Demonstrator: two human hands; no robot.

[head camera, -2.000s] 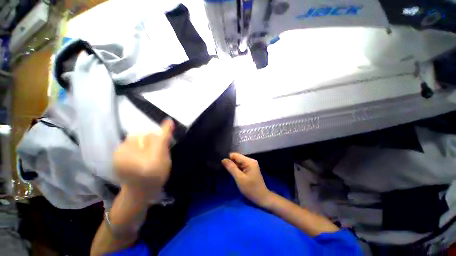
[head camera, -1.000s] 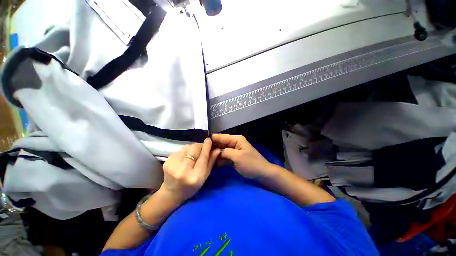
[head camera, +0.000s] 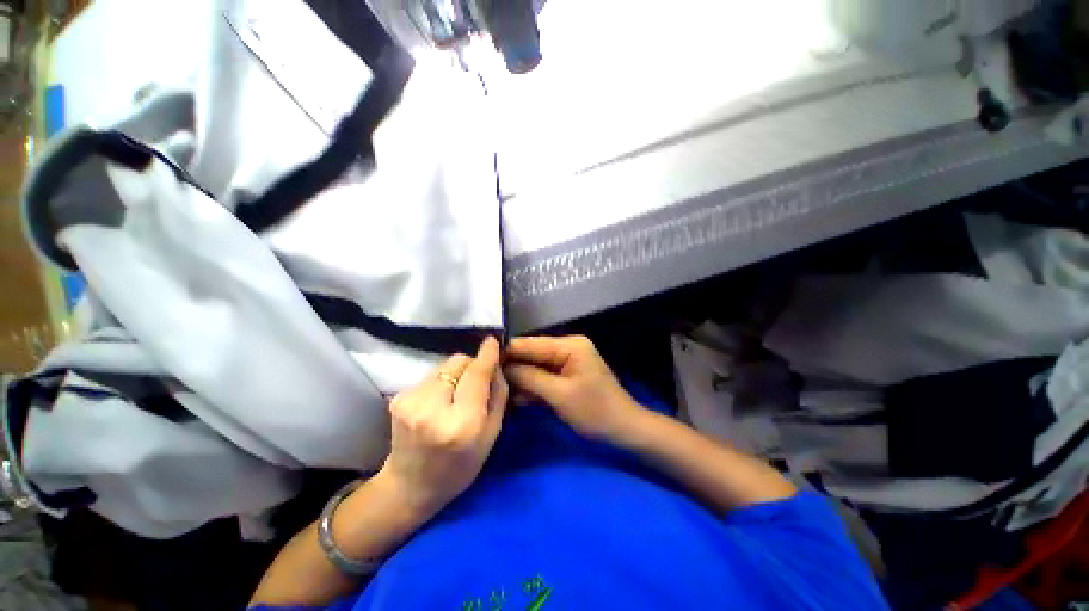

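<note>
The light grey garment with black strips lies over the machine table, left of the ruler. Its right edge runs as a thin dark line from near the presser foot and needle down to my fingertips. My left hand pinches that seam edge where a black strip meets it. My right hand pinches the same edge from the right, fingertips close to the left ones. The needle tip is too blurred to tell.
The white machine table has a printed ruler along its front edge. A dark knobbed cylinder hangs right of the needle. More grey and black pieces lie heaped at lower right. A red thing shows at the far lower right.
Since two seconds ago, the black side is turned under and grey cloth shows. Both hands have come together at the edge. Over the last second the hands have barely moved; the view shifted slightly.
</note>
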